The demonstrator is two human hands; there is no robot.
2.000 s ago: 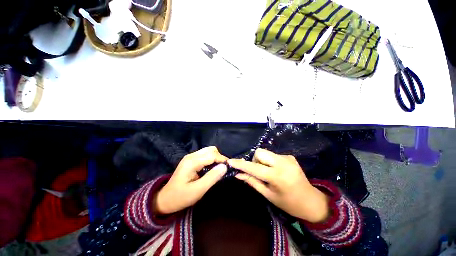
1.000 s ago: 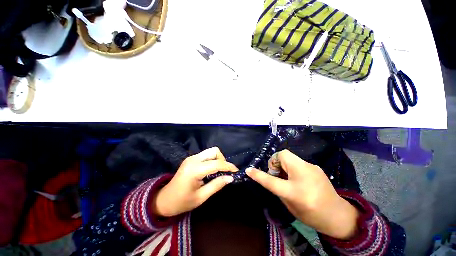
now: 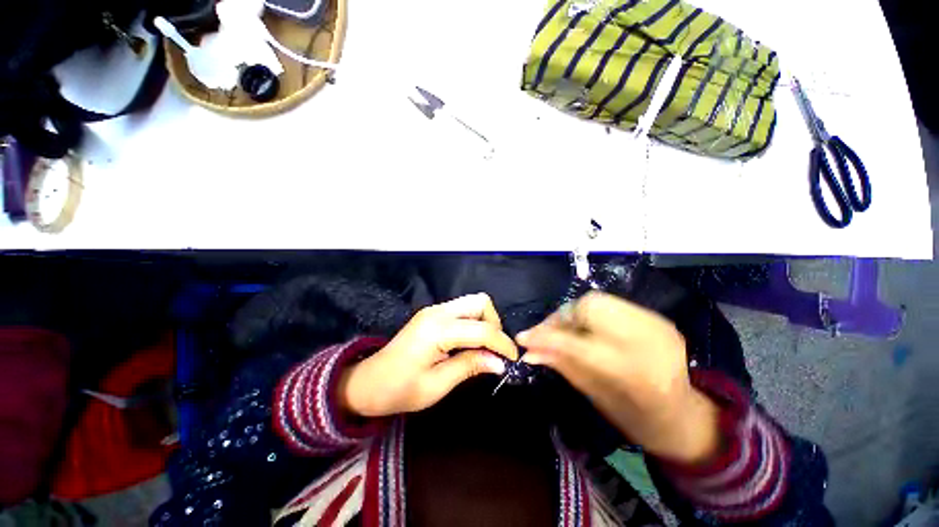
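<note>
A black beaded trim (image 3: pixel 521 372) with small white glints shows between my fingertips in front of the table. My left hand (image 3: pixel 438 355) pinches its left side between thumb and fingers. My right hand (image 3: pixel 623 371) is at its right side with thumb and forefinger together, slightly blurred. A thin bright glint, likely a needle (image 3: pixel 501 384), sticks out below my left thumb tip. A small silver clip (image 3: pixel 582 264) is at the table edge above my right hand, by more trim. Black fabric (image 3: pixel 453 278) lies beneath, over the lap.
On the white table (image 3: pixel 360 196) are snips (image 3: pixel 427 101), black-handled scissors (image 3: pixel 840 180), a yellow-green striped bundle (image 3: pixel 659 72), a round basket (image 3: pixel 335 46) and a cream ring (image 3: pixel 56 194). A black bag (image 3: pixel 149 77) is upper left. A purple frame (image 3: pixel 860 299) stands right.
My left hand has moved right and slightly up. My right hand shifted, opened from the trim a second ago, and its fingertips are now back at it. A thin glint now shows below the trim.
</note>
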